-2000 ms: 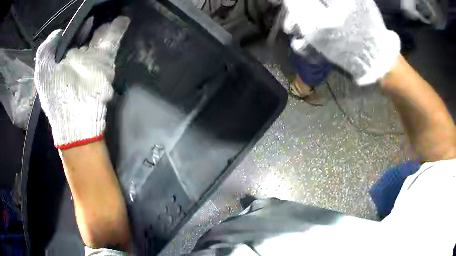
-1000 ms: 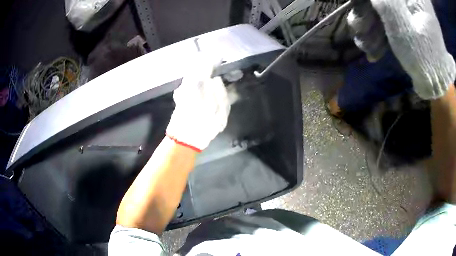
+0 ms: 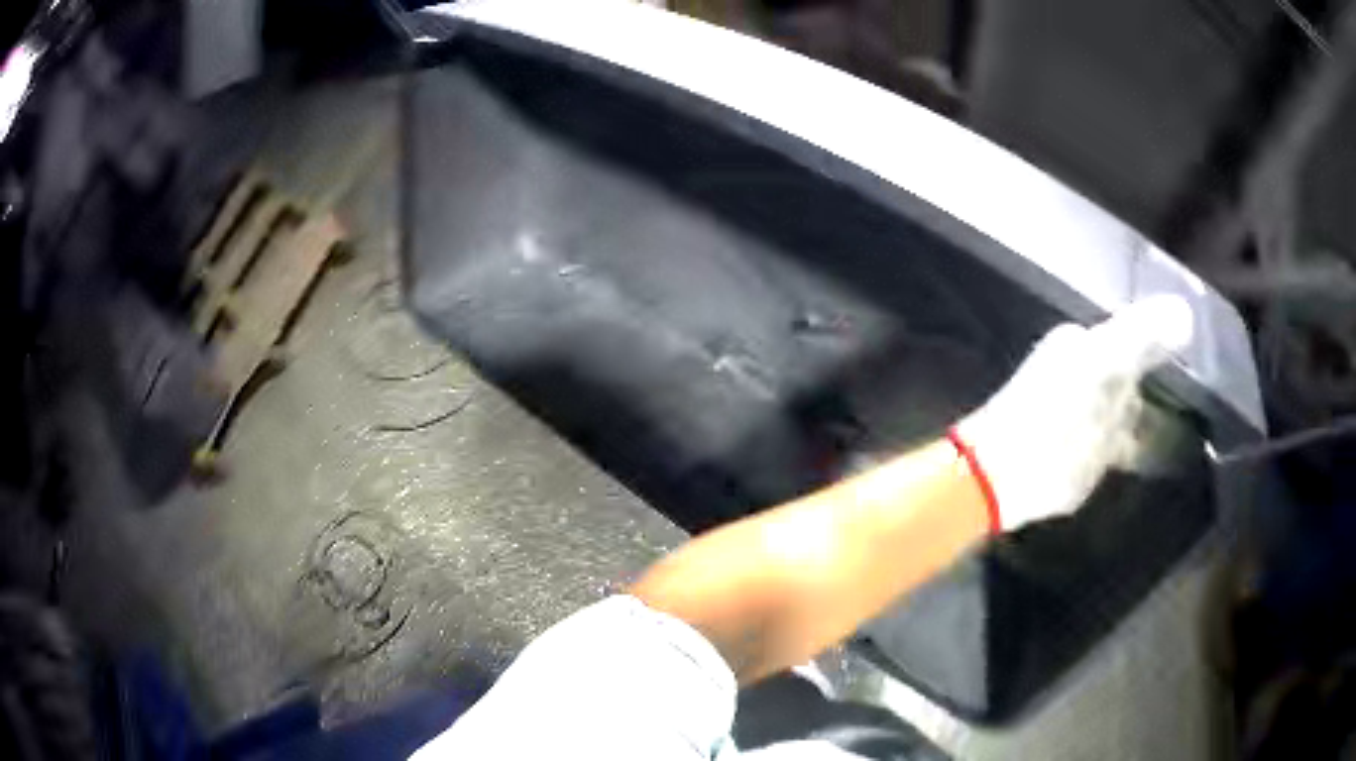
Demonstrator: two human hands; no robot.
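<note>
The large grey housing (image 3: 640, 312) lies across the view with its open side towards me. Its pale outer face curves along the top, and small raised metal bits show inside. My left hand (image 3: 1093, 409), in a white knitted glove with a red cuff edge, grips the housing's rim near its right end. The thumb side and fingertips are washed out by glare. My right hand is out of the picture. A thin dark rod (image 3: 1291, 443) runs from the housing's right corner to the right edge of the picture.
A wooden pallet (image 3: 268, 283) is on the speckled floor (image 3: 491, 535) at the left. Blurred dark shapes are at the far left. Dark framing is behind the housing at the right.
The view has swung left, so the housing and my left hand appear further right. The left hand remains on the rim. My right hand, earlier holding the rod, has left the picture.
</note>
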